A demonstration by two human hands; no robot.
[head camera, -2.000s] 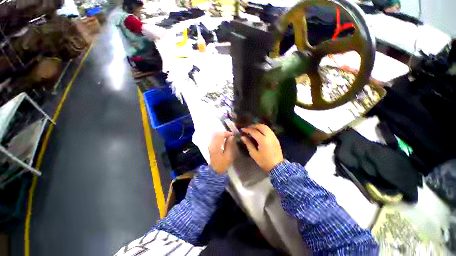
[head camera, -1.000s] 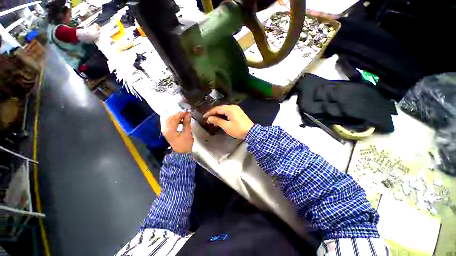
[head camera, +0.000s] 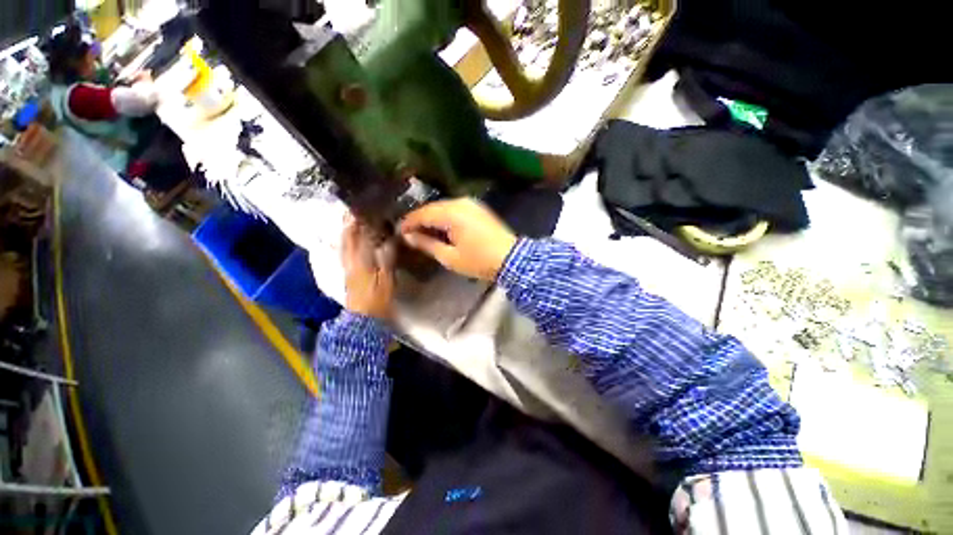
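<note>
The green hand press stands in front of me with its dark head leaning over my fingers. My left hand is at the left of the press's foot, fingers raised and close to the die area; it is slightly blurred. My right hand is just right of it, thumb and fingertips bent together at the die area under the head. Whether either hand holds a small metal part cannot be made out. The yellowish handwheel shows only its lower part.
A cardboard tray of metal pieces lies behind the wheel. Black cloth, a cream tape roll, loose metal pieces and a clear plastic bag lie right. A blue bin and a seated person are left.
The view has swung right and down, so the press sits further left and higher. Both hands remain at the press's foot; my left hand has moved closer in under the head.
</note>
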